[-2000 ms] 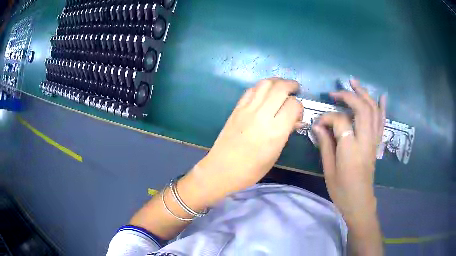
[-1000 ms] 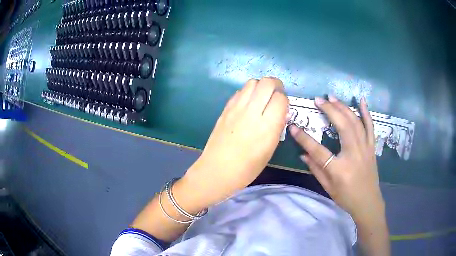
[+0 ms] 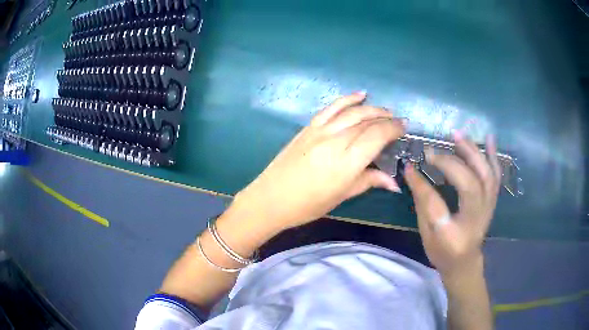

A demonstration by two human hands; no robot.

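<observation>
A grey four-unit strip (image 3: 510, 171) lies near the bench's front edge at right, darker than before and seemingly tilted. My left hand (image 3: 336, 155) is at its left end, fingertips on the far edge and thumb on the near side. My right hand (image 3: 458, 193) is over its middle, blurred, with its thumb by a small dark round part (image 3: 402, 169) between the hands. The hands cover much of the strip. Whether my right fingers grip anything is unclear.
A large block of stacked black ribbed strips (image 3: 116, 84) stands on the green bench (image 3: 271, 38) at left. Pale flat panels (image 3: 18, 84) lie at far left. The bench's front edge runs between the work and my body. A blue object is at the left edge.
The strip has turned from bright white to darker grey. My left hand has shifted right along it and its thumb now shows on the near side. My right thumb has moved beside the dark round part.
</observation>
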